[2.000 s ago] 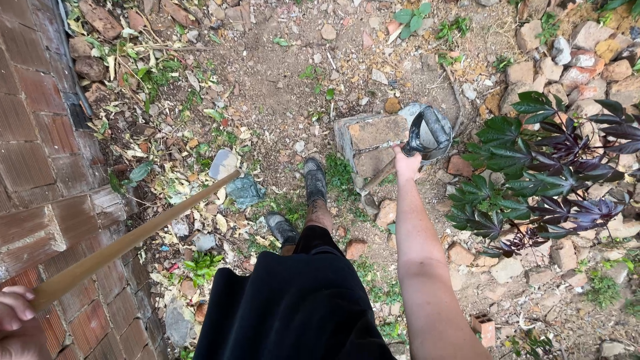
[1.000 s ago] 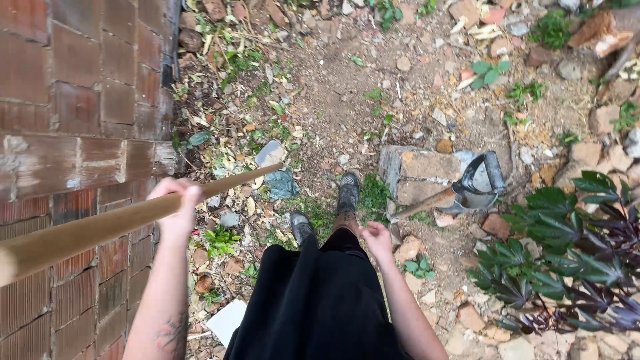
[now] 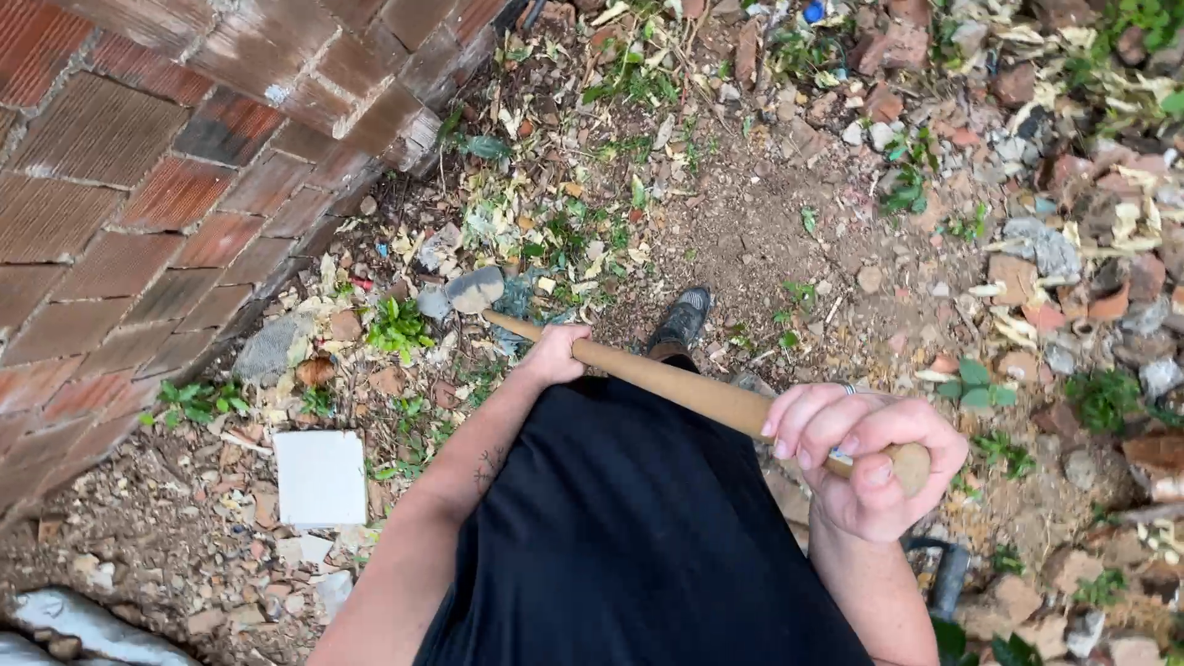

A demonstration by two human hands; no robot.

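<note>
A long wooden handle (image 3: pixel 680 387) slants across the front of my black shirt. My right hand (image 3: pixel 874 458), with a ring on one finger, is wrapped around its near end. Farther down the shaft, my left hand (image 3: pixel 557 353) grips it. At the far lower end a small metal blade (image 3: pixel 475 289), like that of a hoe, rests on the littered ground beside a bluish-green scrap (image 3: pixel 518 305). Near my right forearm the dark handle of another tool (image 3: pixel 948 578) shows in part; the rest of it is hidden.
A hollow-brick wall (image 3: pixel 139 185) rises on the left. A white square tile (image 3: pixel 321 478) lies below it, and a pale sack (image 3: pixel 92 629) is at the bottom left corner. My boot (image 3: pixel 684 317) stands on bare soil. Broken brick and stones (image 3: pixel 1105 301) cover the right side.
My right hand, first on the dark tool's handle and then free of it, now holds the wooden handle's end. My left hand has moved down the shaft. The view has turned.
</note>
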